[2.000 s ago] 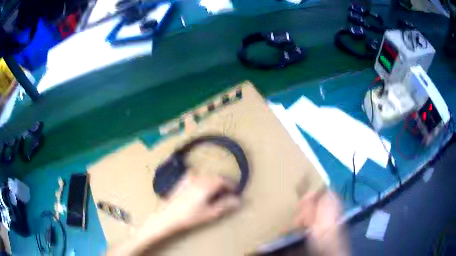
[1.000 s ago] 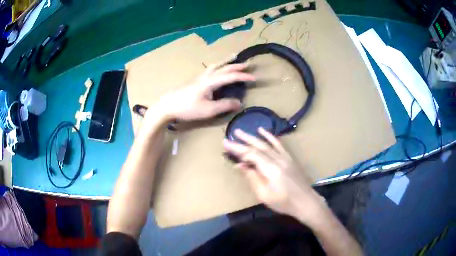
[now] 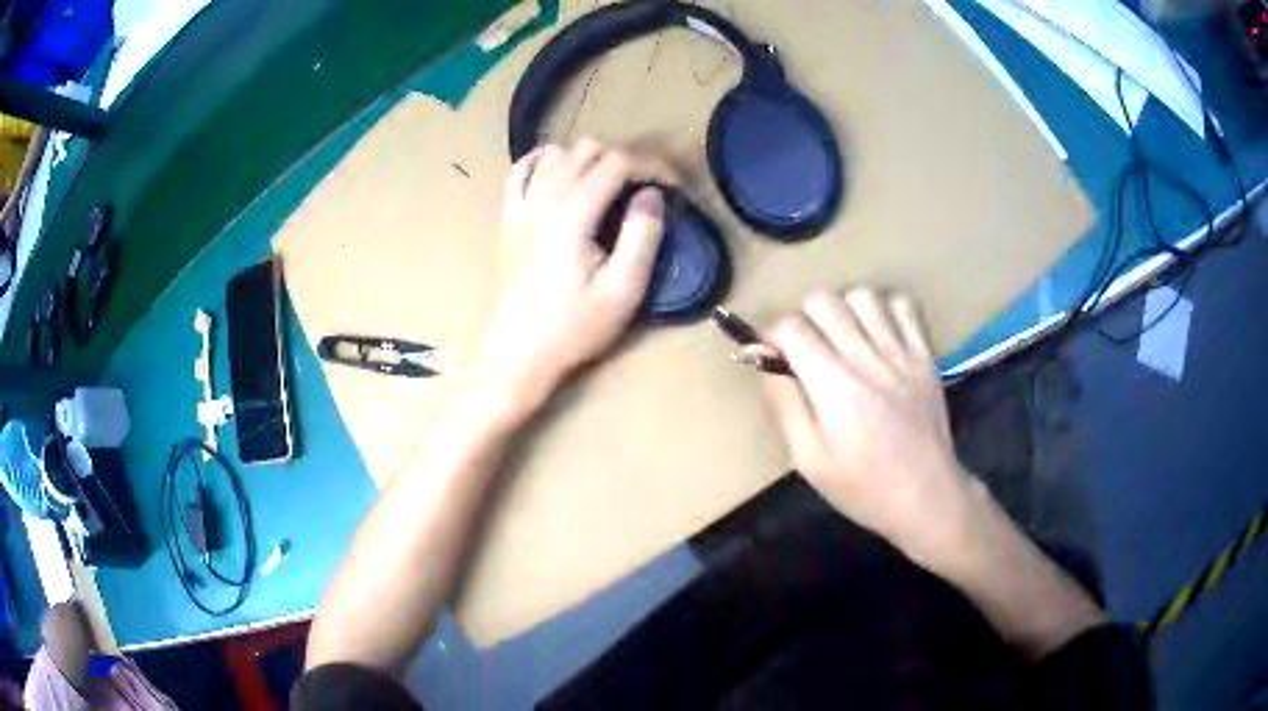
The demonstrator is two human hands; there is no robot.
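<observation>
Black over-ear headphones (image 3: 779, 160) lie on the tan cardboard sheet (image 3: 584, 486), with the headband arcing away from me. My left hand (image 3: 577, 257) grips the left ear cup (image 3: 684, 260), thumb on top of it. My right hand (image 3: 862, 403) holds a small dark cable plug (image 3: 740, 333) between its fingertips. The plug's tip points at the lower edge of the gripped cup; whether it touches the cup is unclear. The right ear cup lies flat and is not held.
Black thread snips (image 3: 378, 356) lie left on the cardboard. A smartphone (image 3: 260, 364), a coiled cable (image 3: 209, 528) and a white block (image 3: 92, 415) lie further left. Black leads (image 3: 1147, 250) trail at the right edge. More black headsets (image 3: 92, 274) are at far left.
The headphones have turned on the cardboard, cups now towards me. My right hand has left the ear cup and now holds the plug. My left hand now grips the left cup.
</observation>
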